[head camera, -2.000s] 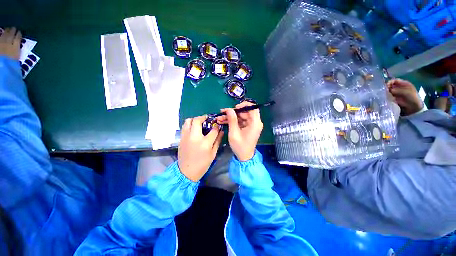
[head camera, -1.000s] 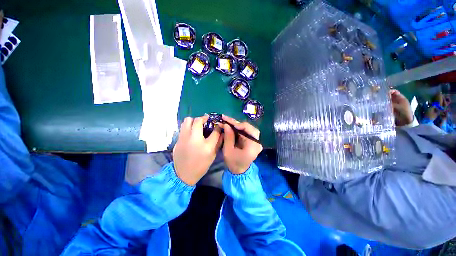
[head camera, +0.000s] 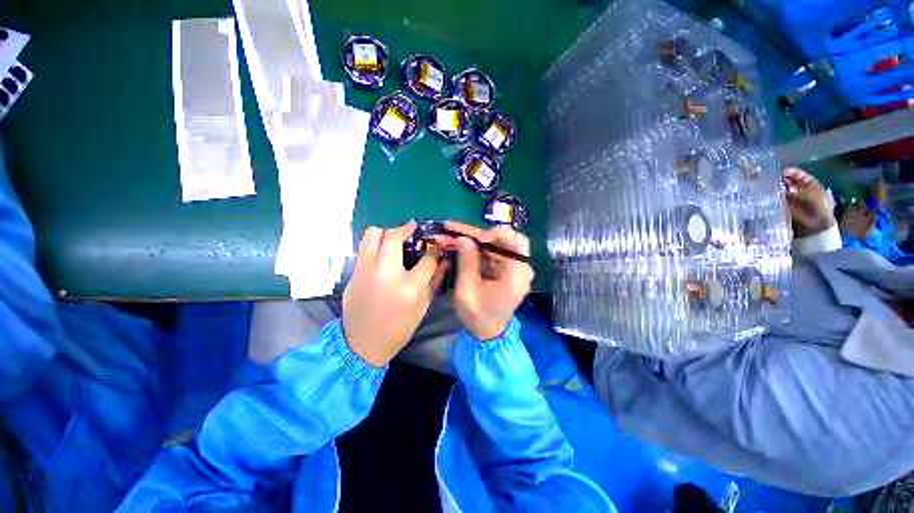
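My left hand (head camera: 384, 291) holds a round dark housing (head camera: 423, 238) between thumb and fingers at the bench's near edge; the fingers partly hide it. My right hand (head camera: 489, 281) holds a thin black tool (head camera: 501, 249), its tip end at the housing. Several round housings (head camera: 450, 118) with shiny rims and white/yellow squares inside lie grouped on the green bench mat (head camera: 150, 245) beyond my hands. The nearest loose housing (head camera: 506, 211) lies just above my right hand.
White and grey strips (head camera: 319, 190) overlap left of the housings, with a separate strip (head camera: 212, 110) farther left. A tall stack of clear trays (head camera: 621, 200) stands at the right. Seated people flank me: a blue sleeve at left, a grey sleeve (head camera: 722, 401) and a hand (head camera: 808, 203) at right.
The tool, earlier pointing out to the right over the bench, now has an end at the housing in my left hand. The view has shifted slightly, uncovering the nearest loose housing.
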